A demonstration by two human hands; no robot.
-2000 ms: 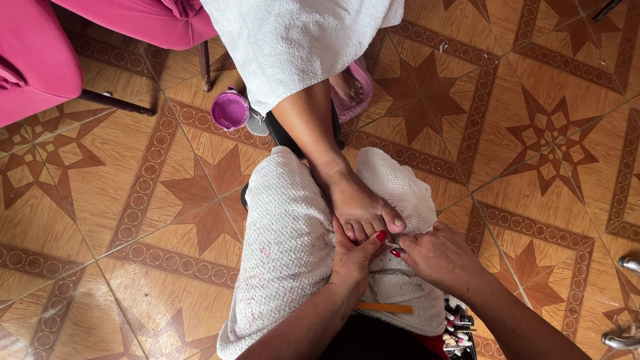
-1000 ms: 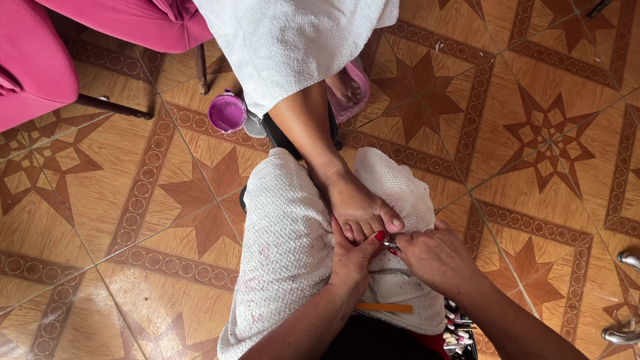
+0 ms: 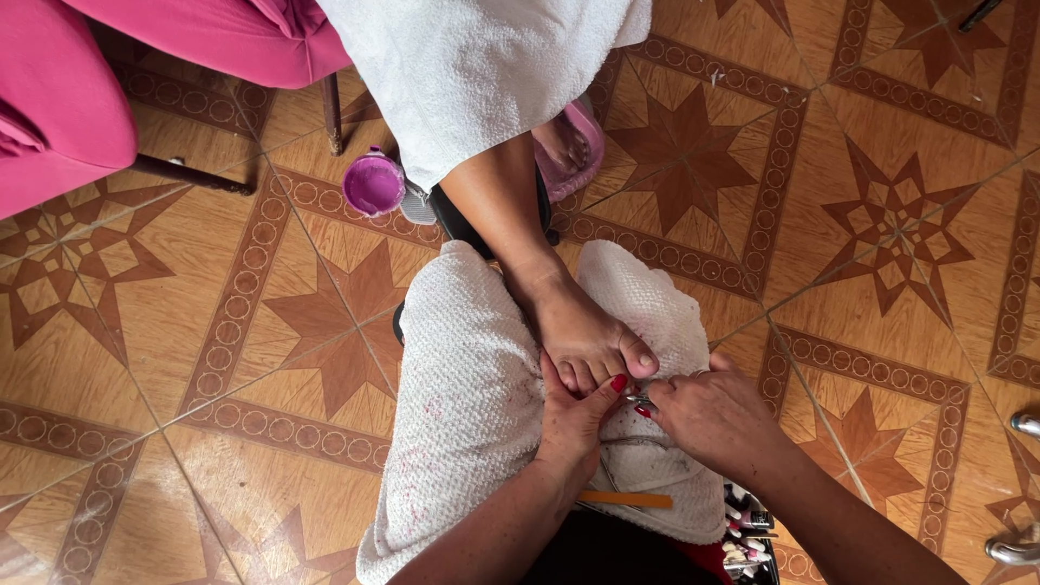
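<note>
Another person's bare foot point(image 3: 581, 329) rests over a white towel point(image 3: 467, 390) spread across my lap. My left hand point(image 3: 573, 418), with red nails, holds the toes from below, its thumb near the big toe. In my right hand point(image 3: 715, 414) is a small metal nipper point(image 3: 640, 399), its tip beside the toes next to my left thumb; the handles are mostly hidden by my fingers. An orange nail file point(image 3: 626, 498) lies on the towel below my hands, by a thin cord or wire.
A case of nail polish bottles point(image 3: 751, 540) stands by my right thigh. Beyond the foot are a purple bowl point(image 3: 374, 185), a pink basin point(image 3: 581, 154) by the person's other foot, and a white towel point(image 3: 487, 73) over the leg. Pink-covered chairs point(image 3: 65, 106) and dark chair legs occupy the upper left.
My right hand and the nipper have shifted slightly at the toes. My left hand keeps its hold on the foot.
</note>
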